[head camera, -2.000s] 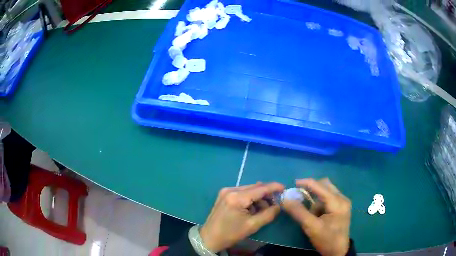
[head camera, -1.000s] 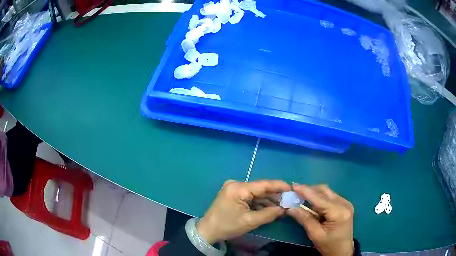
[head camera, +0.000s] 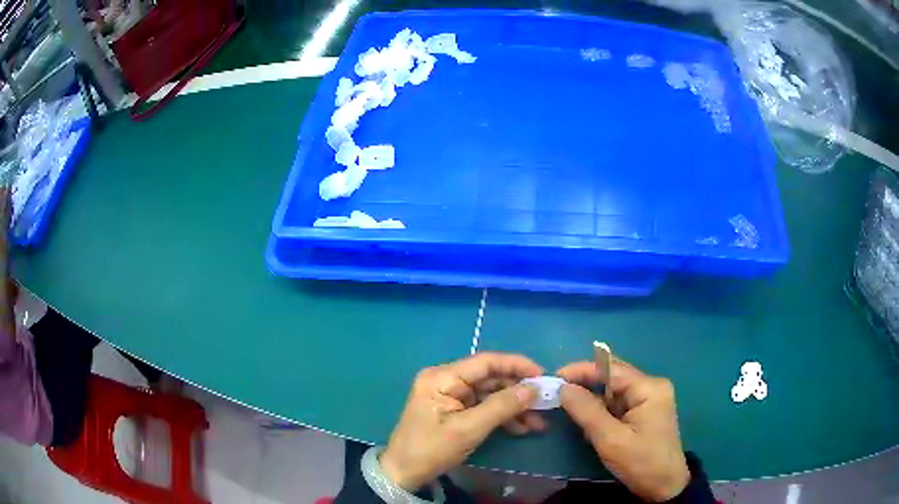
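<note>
A small whitish oval piece (head camera: 544, 393) is held between the fingertips of both hands, low in the middle of the view. My left hand (head camera: 461, 418) pinches its left end. My right hand (head camera: 631, 418) touches its right end and also holds a thin tan stick (head camera: 602, 362), which points up between its fingers. The fingers hide parts of the piece. Several white inserts with dark holes (head camera: 750, 382) lie in a cluster on the green mat, right of my right hand.
A large blue tray (head camera: 453, 245) stands beyond my hands. Milky covers (head camera: 342, 183) are heaped on its left, faint clear parts (head camera: 705, 87) on its right. A clear bag (head camera: 803, 94), a blister tray (head camera: 880, 251), a red stool (head camera: 133, 438) and another person's sleeve (head camera: 22, 379) surround the bench.
The held piece has turned and now shows as a flat oval. The stick in my right hand has swung from low beside the piece to upright. The view has shifted slightly.
</note>
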